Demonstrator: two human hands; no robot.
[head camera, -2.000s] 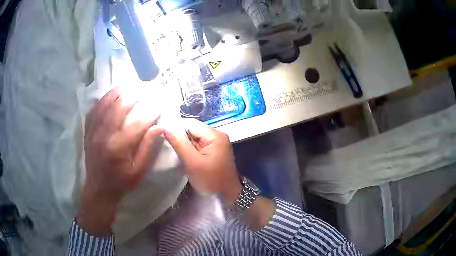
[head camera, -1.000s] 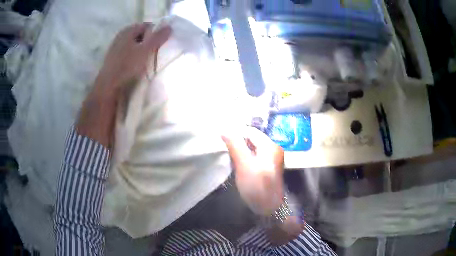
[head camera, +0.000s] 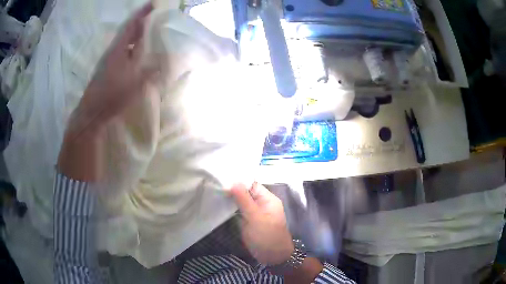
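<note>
The white-cream garment fabric (head camera: 183, 194) spreads in folds left of the machine and hangs over the table's front edge. My right hand (head camera: 263, 224) pinches the fabric's edge between thumb and fingers, in front of the table edge and below the blue plate (head camera: 310, 141). My left hand (head camera: 122, 72) is blurred at the upper left, over the fabric; whether its fingers grip cloth is unclear. The overlock machine (head camera: 355, 25) stands at the top with its light arm (head camera: 279, 55). Glare hides the needle area and the fabric beside it.
Dark thread snips (head camera: 415, 136) lie on the right of the pale table (head camera: 360, 161). Stacked white cut pieces (head camera: 421, 227) lie at the lower right. More white cloth (head camera: 39, 150) is bunched at the far left. A white tension knob (head camera: 375, 65) shows on the machine front.
Over the last second my right hand has moved down and left, away from the blue plate, with the fabric edge. My left hand has shifted up and left. Earlier, both hands were together near the needle.
</note>
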